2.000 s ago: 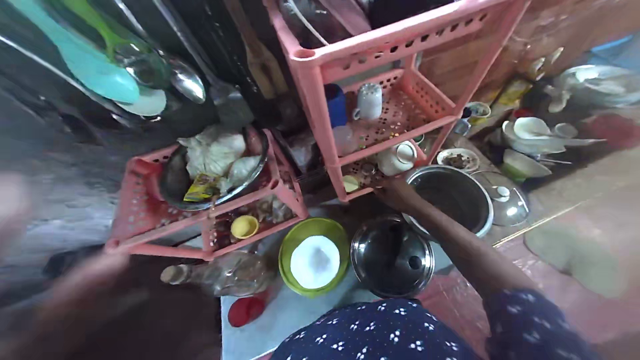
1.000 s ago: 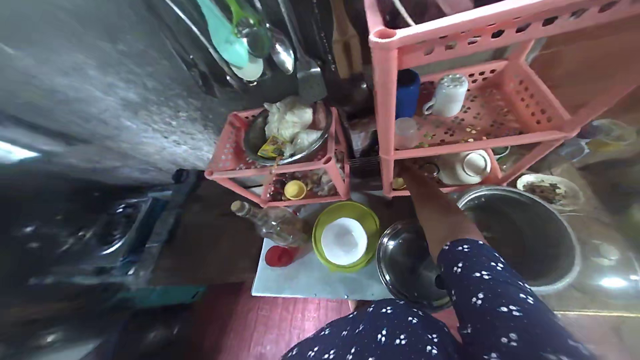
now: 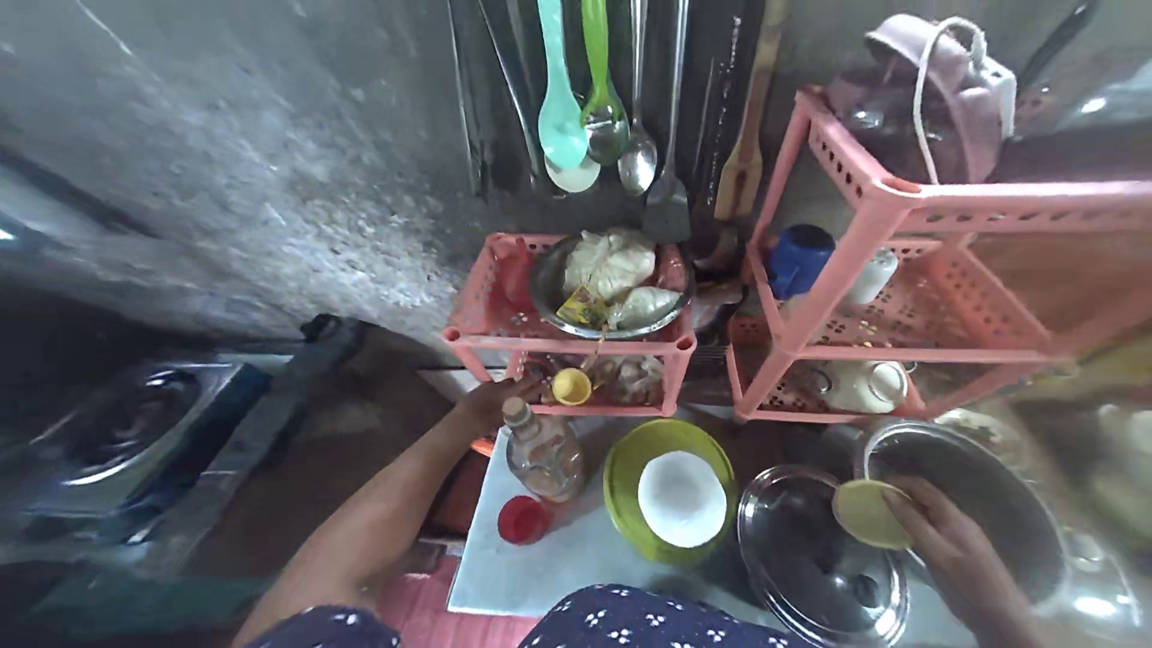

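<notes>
My right hand (image 3: 945, 531) holds a small round yellowish lid or dish (image 3: 871, 514) above a glass lid (image 3: 823, 558) and the rim of a large metal pot (image 3: 981, 504). My left hand (image 3: 498, 402) reaches to the lower tier of the small pink plastic rack (image 3: 567, 344), beside a yellow cup (image 3: 571, 386); its fingertips are partly hidden, so its hold cannot be told. A glass bottle (image 3: 546, 454) stands just below that hand, near a red cup (image 3: 524, 520). A white bowl (image 3: 682, 499) sits in a green basin (image 3: 625, 504).
A metal bowl (image 3: 544, 297) of plastic bags tops the small rack. Ladles and a wooden spatula (image 3: 741, 175) hang on the wall. The taller pink rack (image 3: 886, 216) holds a blue mug (image 3: 799, 260) and a white jug (image 3: 868, 387). A stove (image 3: 135, 423) is at left.
My right hand has drawn back from the taller rack's lower shelf and now holds the yellowish disc. My left hand has come to the small rack. The view has shifted.
</notes>
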